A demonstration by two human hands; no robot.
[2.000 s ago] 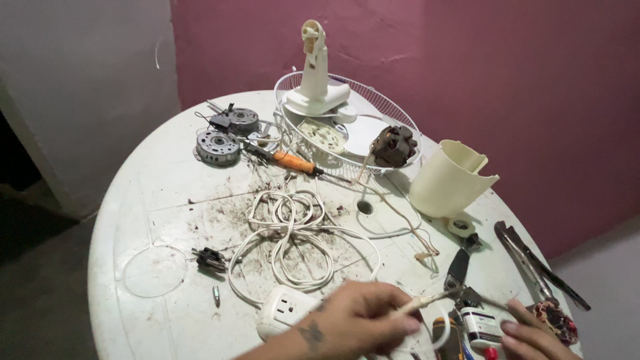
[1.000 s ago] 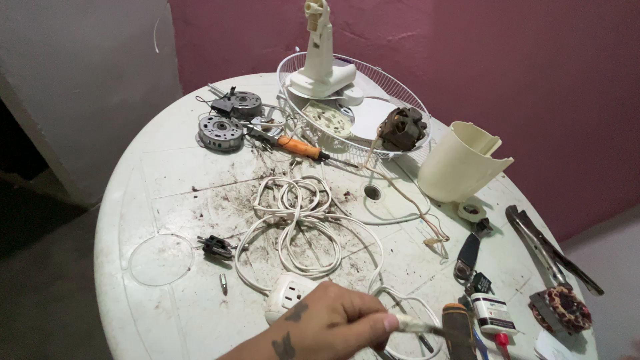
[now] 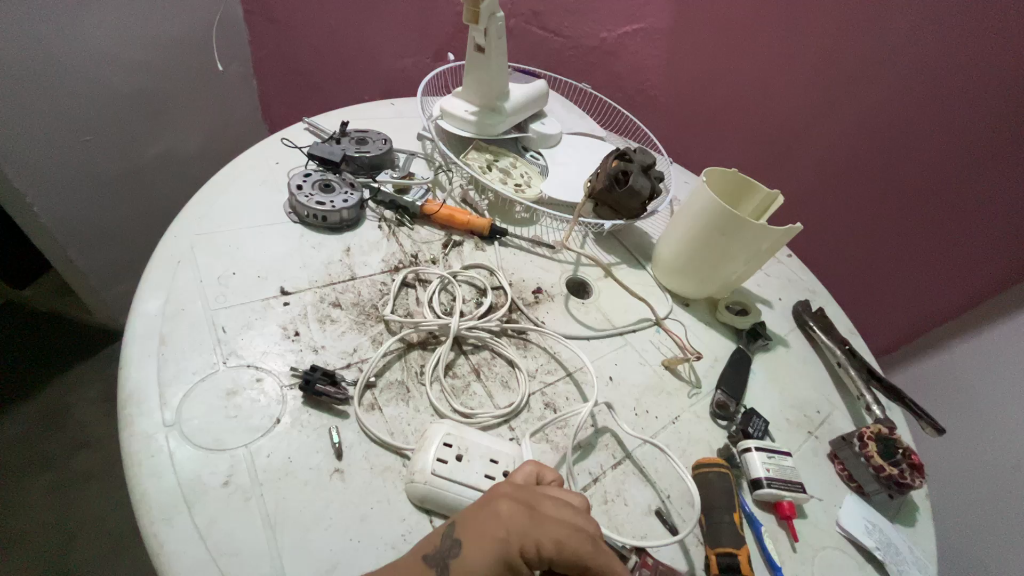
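My left hand (image 3: 536, 516), with a tattoo at the wrist, is at the bottom centre, fingers curled, over the near right corner of a white power outlet box (image 3: 460, 464). Whether it grips anything is hidden. My right hand is out of view. A dark red object (image 3: 652, 564) shows partly at the bottom edge beside my left hand. The outlet's coiled white cord (image 3: 480, 384) lies behind it. To the right are a screwdriver with a black and orange handle (image 3: 720, 512), a white bottle with a red tip (image 3: 772, 472) and an adjustable wrench (image 3: 736, 376).
Motor housings (image 3: 326, 196), an orange-handled soldering iron (image 3: 456, 218), a fan grille (image 3: 640, 132) with a fan stand (image 3: 492, 96), a dark motor part (image 3: 628, 182) and a cream plastic housing (image 3: 716, 236) stand farther back. A black plug (image 3: 322, 384) lies left; a wound stator (image 3: 880, 458) is far right.
Two seconds ago both hands held a pale cord-like piece; my right hand has since left the view. One second ago my left hand held a pale end, which no longer shows.
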